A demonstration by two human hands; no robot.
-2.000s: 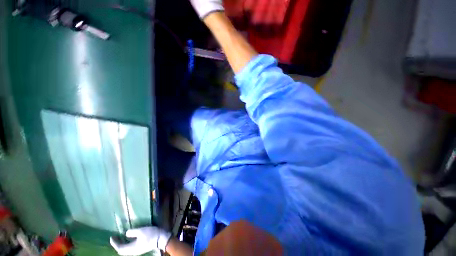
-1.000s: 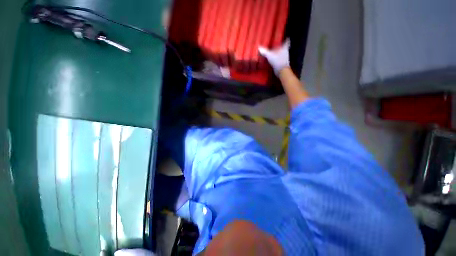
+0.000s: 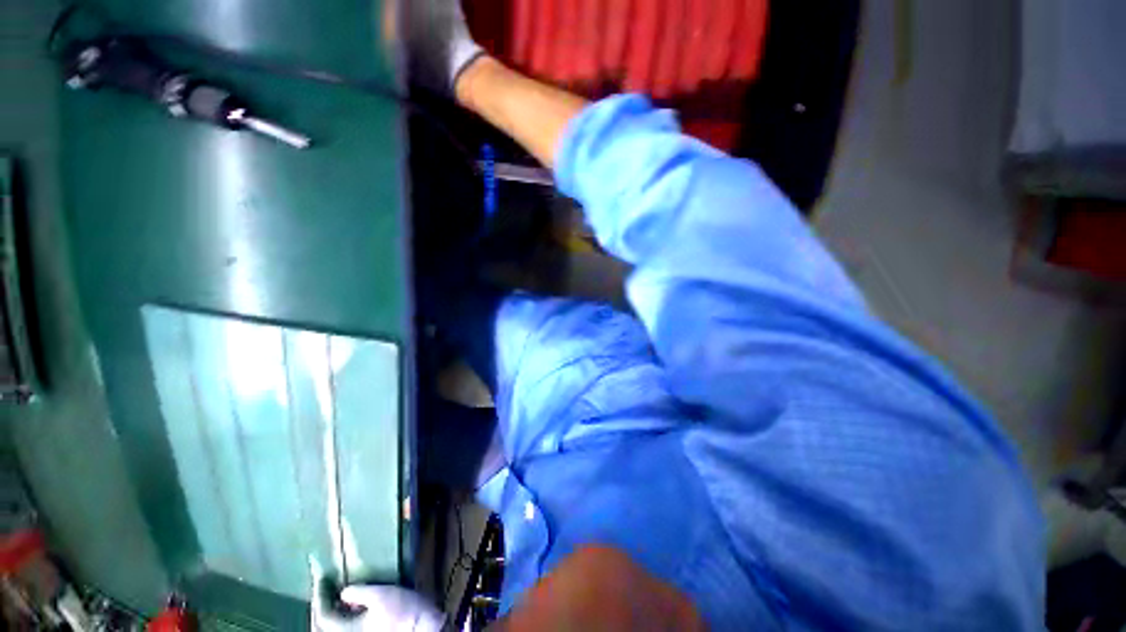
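Note:
A pale blue-green support plate (image 3: 247, 444) lies flat on the dark green bench mat at the left. My left hand (image 3: 380, 610), in a white glove, is at the plate's near bottom corner, cut off by the lower edge, with its fingers apart. My right hand (image 3: 435, 47), gloved and dark, is at the top edge, between the bench edge and the bin of red sheets. Its fingers are blurred and partly cut off, so its hold cannot be told. Red sheets (image 3: 636, 43) stand in rows in the black bin. An electric screwdriver (image 3: 191, 96) lies on the mat.
The screwdriver's black cord crosses the bench edge towards a blue coiled part (image 3: 489, 179). A grey surface (image 3: 1074, 74) with a red container (image 3: 1087, 237) below stands at the right. Red and metal items (image 3: 37, 574) are at the lower left.
My right hand has moved from the red sheets' outer end to the bin's bench side. My left hand shows more fully at the plate's corner. The view has shifted.

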